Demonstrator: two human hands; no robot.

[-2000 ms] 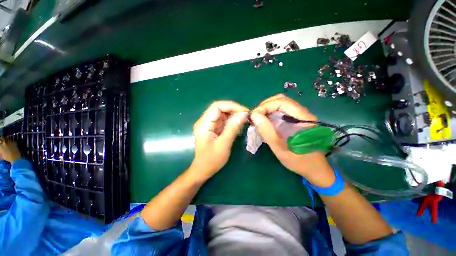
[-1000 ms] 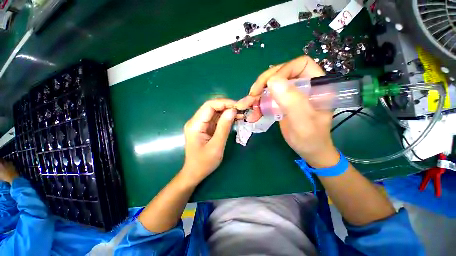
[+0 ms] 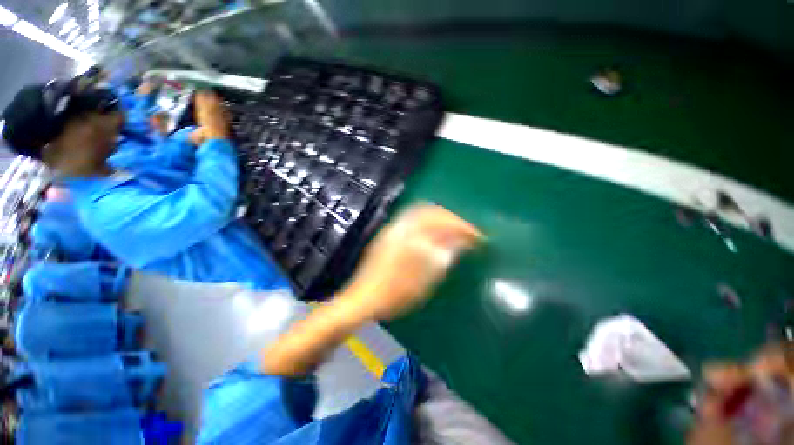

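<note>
My left hand (image 3: 413, 256) is raised over the green bench, beside the near right edge of the black blister tray (image 3: 318, 152). It is blurred, with fingers drawn together; whether it holds a module cannot be told. My right hand (image 3: 766, 391) is blurred and cut off at the bottom right corner. A reddish, pinkish patch shows at it, but I cannot tell what it holds. The crumpled white tissue (image 3: 631, 349) lies on the green bench mat, left of my right hand. Shiny modules fill some tray pockets; details are blurred.
A person in a blue smock (image 3: 144, 204) sits at the left, one arm near the tray. Blue chair-like shapes (image 3: 78, 335) stand at lower left. A white strip (image 3: 609, 165) crosses the bench. Blurred small parts (image 3: 723, 209) lie around it at right; one piece (image 3: 607, 83) lies beyond.
The view has swung left. My hands have parted; the left has moved over towards the tray. The tissue now lies uncovered. The syringe is no longer clearly visible.
</note>
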